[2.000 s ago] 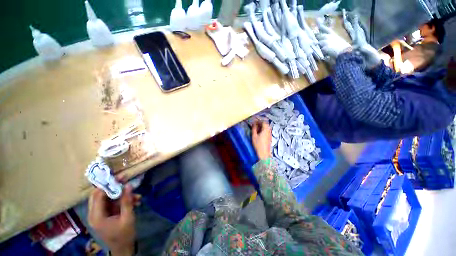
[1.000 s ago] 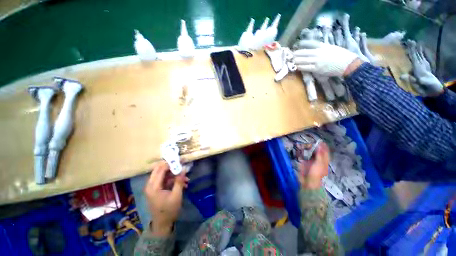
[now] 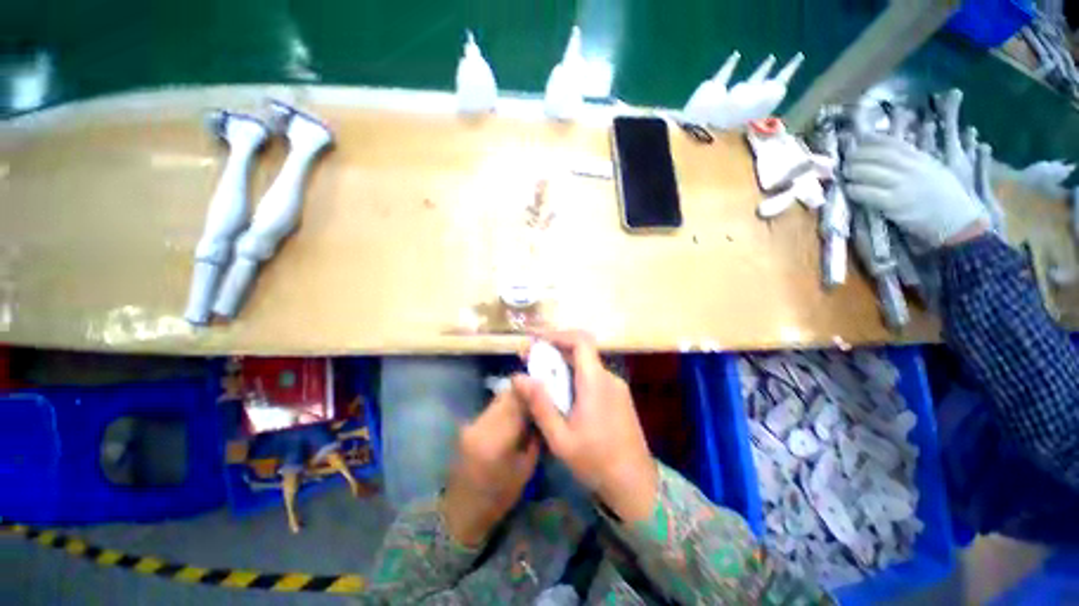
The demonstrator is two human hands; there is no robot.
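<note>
A pale oval sole piece [image 3: 549, 376] is in my right hand [image 3: 598, 432], between thumb and fingers, just below the bench edge. My left hand [image 3: 488, 462] is close against it on the left, fingers curled. A bit of pale plastic shows at its fingertips, but what it holds is mostly hidden. More sole pieces [image 3: 828, 462] lie loose in a blue bin [image 3: 935, 474] right of my knees. A small round whitish patch [image 3: 518, 294] is on the bench before me. Two pale grey legs [image 3: 272, 213] lie at the left, feet toward the belt.
White bottles [image 3: 476, 81] stand along the green belt [image 3: 237, 42]. A black phone [image 3: 646, 173] and a red-and-white item [image 3: 781, 160] lie on the bench [image 3: 391, 260]. At right, a neighbour's gloved hand [image 3: 911, 189] is on the leg pile. A blue crate [image 3: 243, 479] is below left.
My right hand has left the bin and come to my left hand, now with a sole piece. The view has turned left. The neighbour's gloved hand is still at the leg pile.
</note>
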